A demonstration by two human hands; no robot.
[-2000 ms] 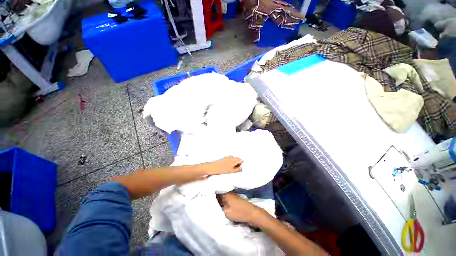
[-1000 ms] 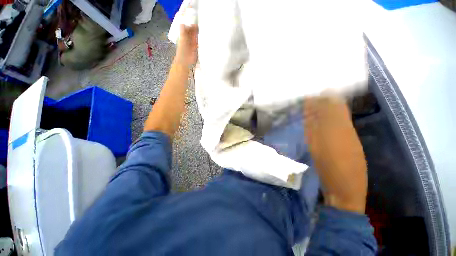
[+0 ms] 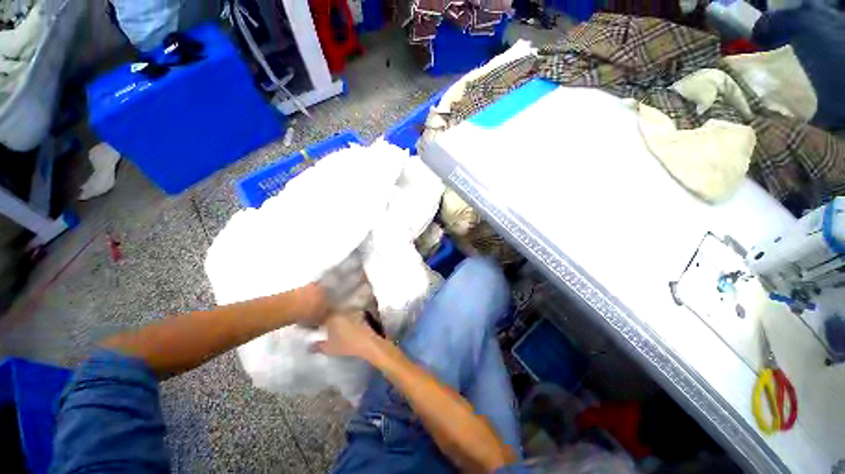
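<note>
A large bright white padded piece (image 3: 287, 236) hangs over the blue basket (image 3: 301, 167) and down beside my knee. Its surface is overexposed, so seams do not show. A greyish fold of it (image 3: 347, 282) lies at my hands. My left hand (image 3: 310, 304) grips the cloth at this fold; its fingers are partly hidden. My right hand (image 3: 347, 335) is just below, close to my left hand, with its fingers at the same cloth and blurred.
The white table (image 3: 593, 185) is at the right, with a sewing machine (image 3: 804, 248), scissors (image 3: 775, 400), cream pieces (image 3: 699, 153) and plaid fabric (image 3: 639, 46). Blue bins stand at the upper left (image 3: 181, 111) and lower left (image 3: 42, 407). Floor shows at the left.
The white cloth was raised over my lap a second ago; now it lies lower, left of my knee, over the basket. My hands have come together at its fold. The view has swung back toward the table.
</note>
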